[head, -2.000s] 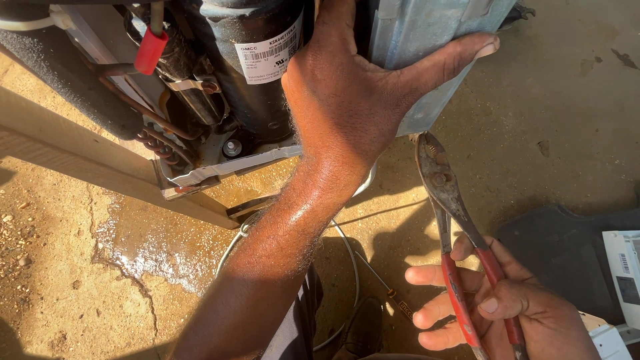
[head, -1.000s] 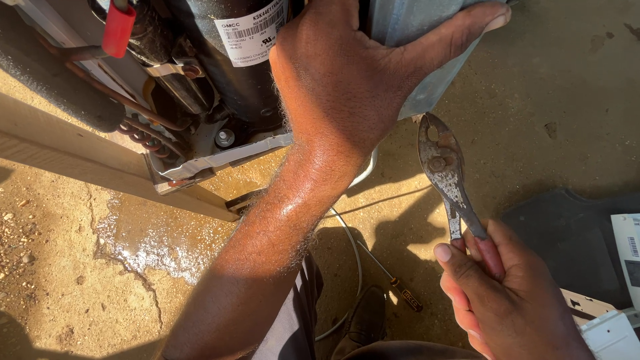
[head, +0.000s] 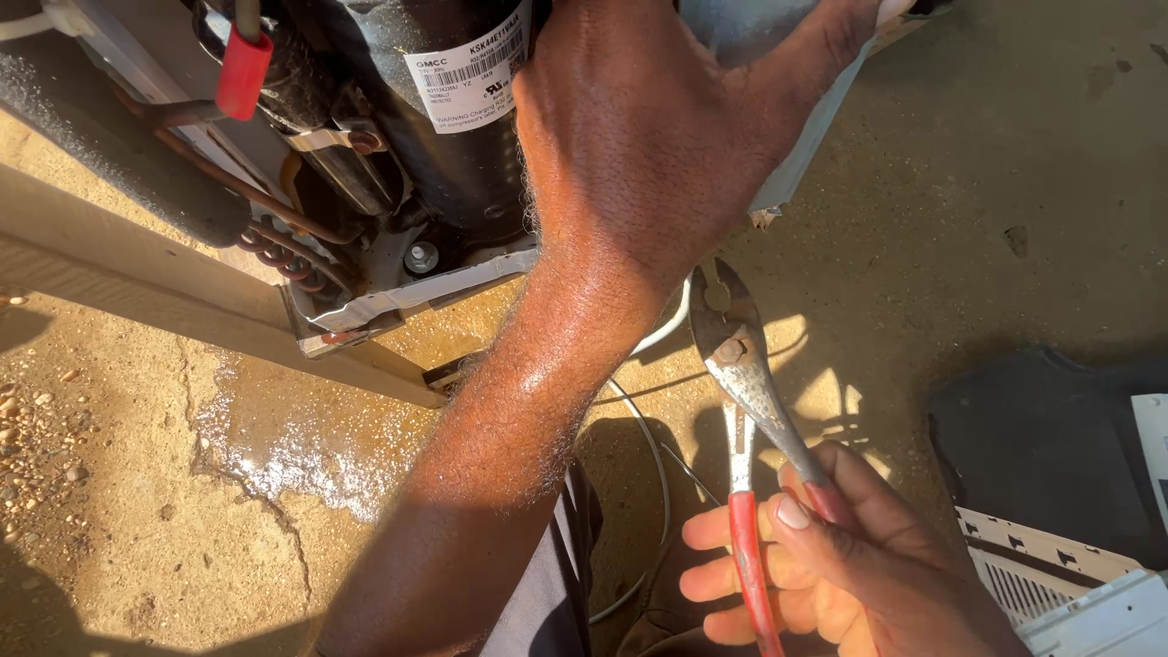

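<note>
My left hand [head: 639,146] lies over the front of an air-conditioner unit, its thumb stretched across a bluish-grey metal panel [head: 785,173]; its fingers run past the top edge, so whether they grip the panel is hidden. Left of the hand stands a black compressor [head: 392,55] with a white label. Slip-joint pliers [head: 762,392] with red handles rest in my right hand [head: 858,557], their jaws up and parted, below the panel's lower corner. Coiled copper tubing [head: 287,260], a bolt [head: 421,257] and a red cap [head: 244,75] show beside the compressor.
A metal beam [head: 182,283] runs under the unit. A white cable [head: 659,465] hangs down to the wet concrete floor [head: 301,438] near my leg. At the right lie a black sheet [head: 1049,438] and a vented light-coloured panel [head: 1013,584].
The pliers' handles were closer together one second ago and are now spread, with my right fingers extended. The pliers have moved left, nearer my left wrist. My left hand stays at the panel.
</note>
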